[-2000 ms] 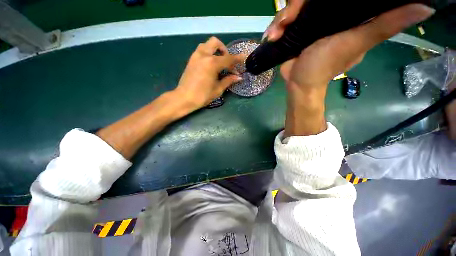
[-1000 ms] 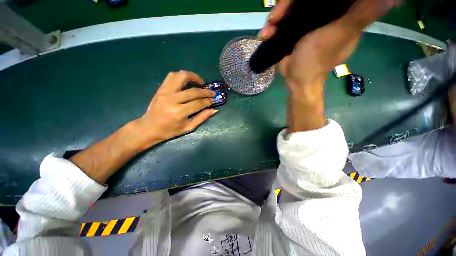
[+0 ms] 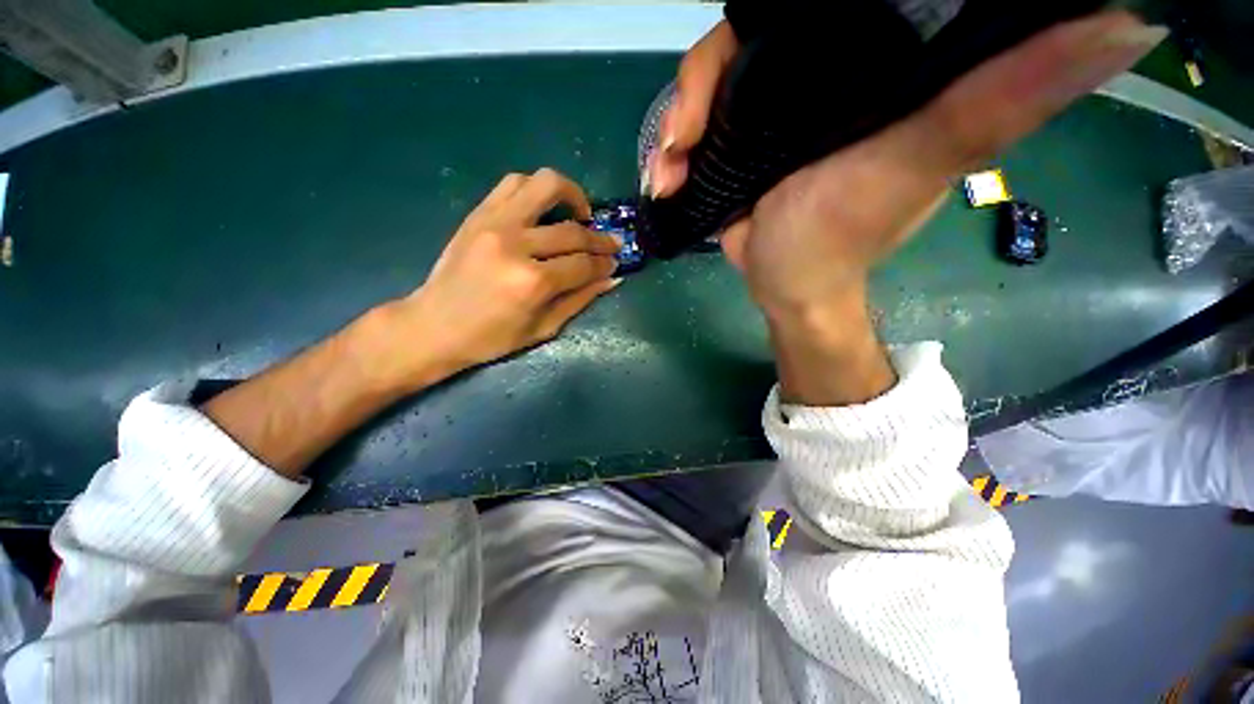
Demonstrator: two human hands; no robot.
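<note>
My right hand (image 3: 853,206) is shut around the thick black electric screwdriver (image 3: 784,124), which slants down to the left. Its tip end is at the right side of a small dark device housing (image 3: 622,231) with a blue board; the bit itself cannot be made out. My left hand (image 3: 516,268) holds the housing under its fingertips on the green surface. The round speckled screw dish (image 3: 656,124) lies behind the screwdriver and my right hand, mostly hidden.
A second dark housing (image 3: 1023,231) lies to the right beside a yellow-and-white battery (image 3: 986,189). A clear plastic bag (image 3: 1203,220) is at the right edge. A black cord (image 3: 1128,360) runs at lower right, near another person's pale sleeve (image 3: 1141,433). A pale rail (image 3: 413,33) bounds the back.
The screwdriver has moved from over the dish to the housing. Earlier my left fingers were at the dish by the screwdriver tip; then they moved back left onto the housing and remain there.
</note>
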